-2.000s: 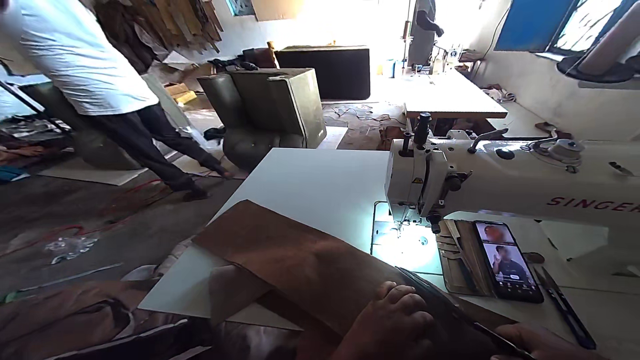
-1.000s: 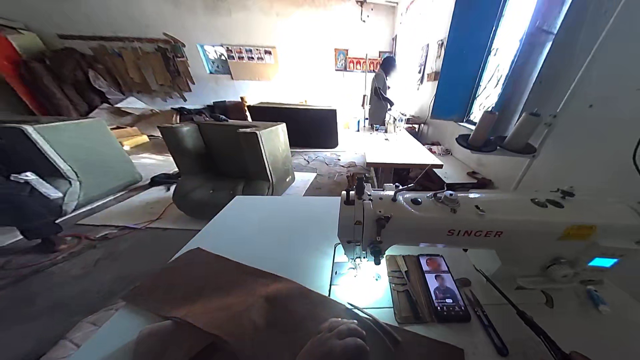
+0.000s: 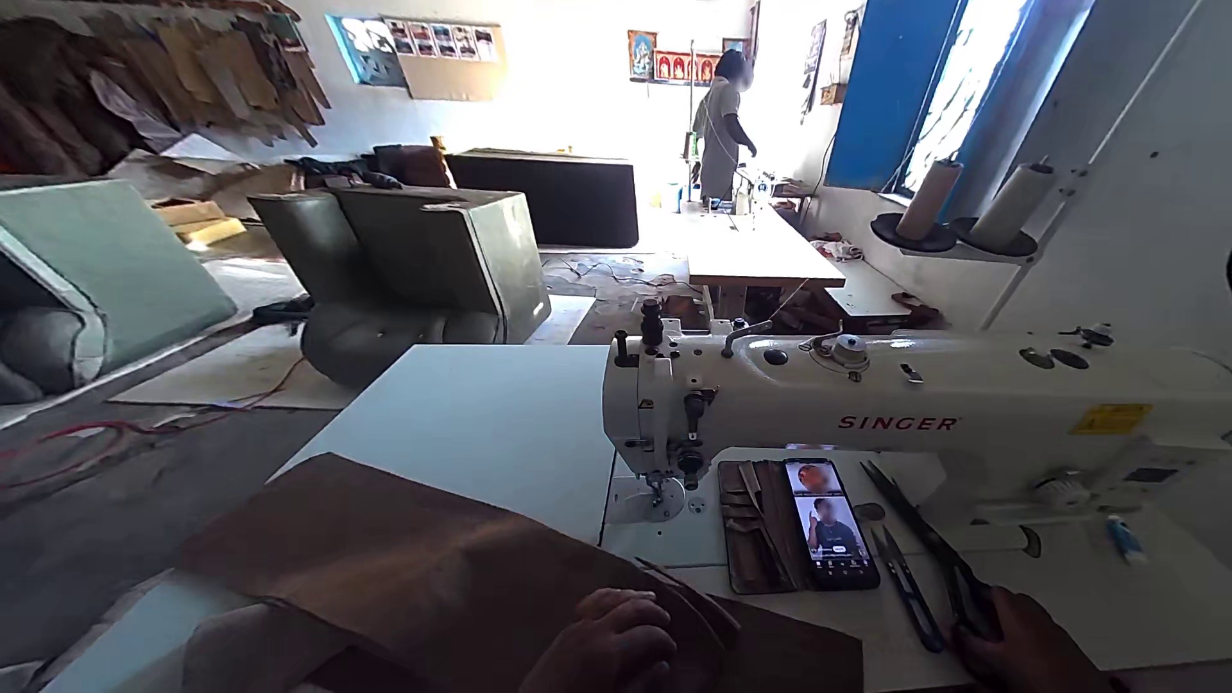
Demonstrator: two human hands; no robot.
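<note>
A large piece of brown leather-like material lies across the near side of the white sewing table. My left hand rests on it with bent fingers, beside narrow cut strips; whether it pinches anything is hidden. At the lower right, my right hand is closed around the handles of large scissors, whose blades point away toward the Singer sewing machine. Just left of them lie thread snips. A phone with a lit screen rests on an open brown wallet-type case.
Two thread cones stand on a holder at the right. Beyond the table are grey-green upholstered seat pieces and a dark padded panel. A person stands by a farther work table. Red cable crosses the floor.
The scissors were over the material near my left hand two seconds ago; my right hand now holds them to the right of the snips. The view has swung up and right.
</note>
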